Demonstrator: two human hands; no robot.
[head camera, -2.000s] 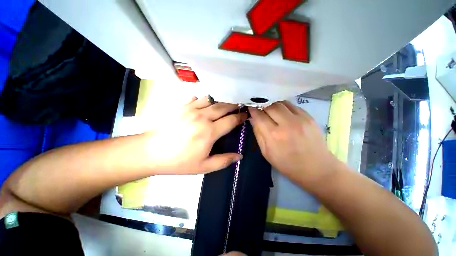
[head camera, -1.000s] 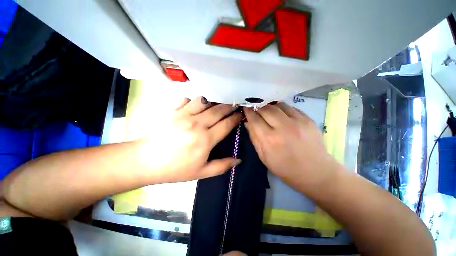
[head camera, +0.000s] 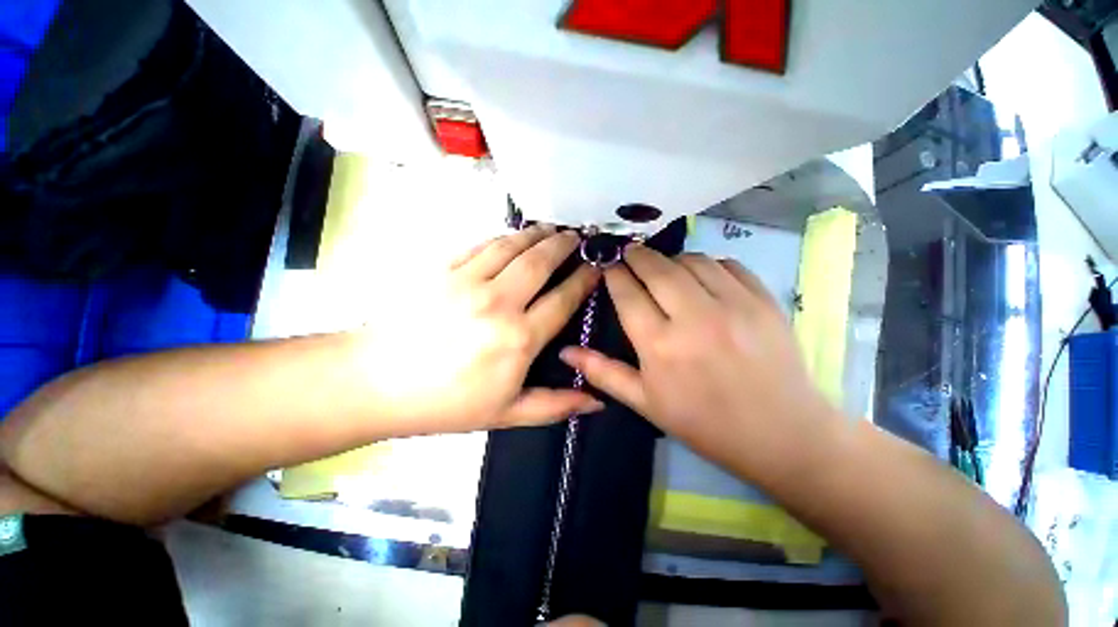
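Note:
A long black fabric strip, the zipper gusset panel, lies lengthwise on the pale, yellow-taped plate. Shiny zipper teeth run down its middle. A ring-shaped metal piece shows at its far end, between my fingertips. My left hand presses flat on the strip's left side, strongly overexposed. My right hand presses on its right side, thumb across the zip line. The white sewing machine head overhangs the strip's far end and hides the needle area.
Blue crates and a dark heap of black pieces are at the left. Green-handled snips, a blue box and a grey-white box are at the right. A bare fingertip-like shape shows at the bottom edge.
The machine head sits higher in view and the strip's far end with the ring now shows. My right thumb has come out across the zip line. Both hands stay on the strip.

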